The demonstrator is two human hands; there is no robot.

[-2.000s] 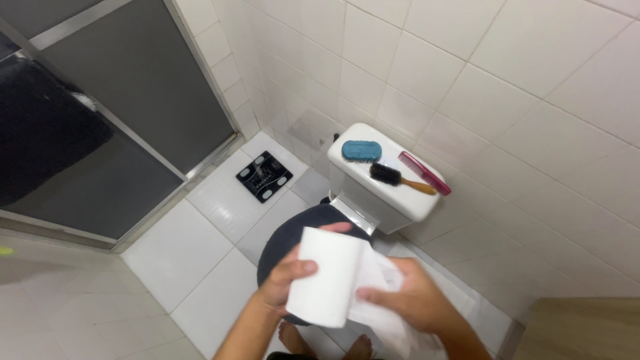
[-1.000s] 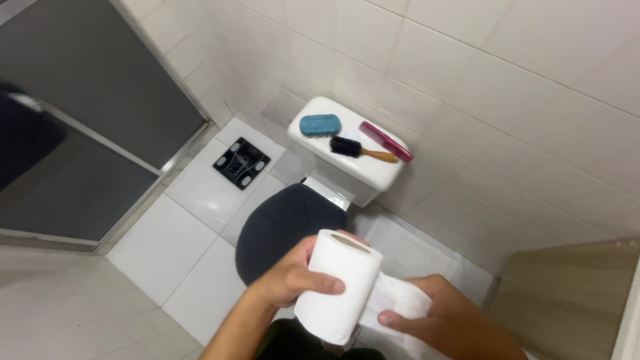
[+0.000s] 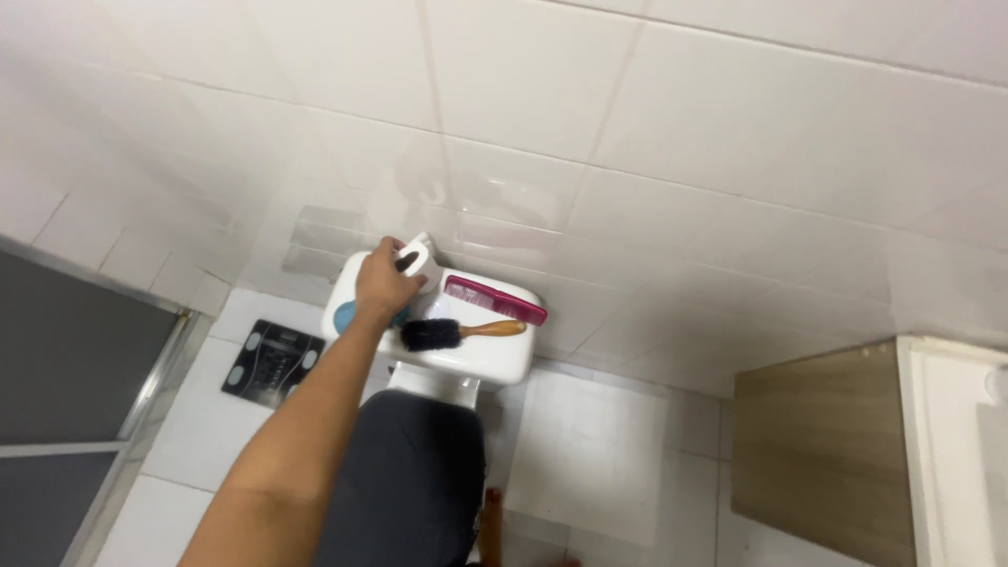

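Note:
My left hand (image 3: 390, 279) grips a roll of white toilet paper (image 3: 424, 264) at the back of the white toilet tank lid (image 3: 504, 358), close to the tiled wall. Its open core faces up. Partly under my forearm lies a blue oval brush (image 3: 344, 316). To the right of it are a round black-bristled hairbrush (image 3: 430, 335) with a wooden handle and, behind that, a magenta comb (image 3: 494, 300). My right hand is out of view.
Below the tank is the toilet seat lid with a dark cover (image 3: 409, 480). A black bathroom scale (image 3: 272, 362) lies on the floor at left, near a grey shower door (image 3: 71, 346). A wooden cabinet (image 3: 819, 449) stands at right beside a white basin edge (image 3: 925, 472).
My left hand has moved with the roll from in front of me to the tank lid. My right hand, earlier holding the loose paper end, has left the view. The view has shifted.

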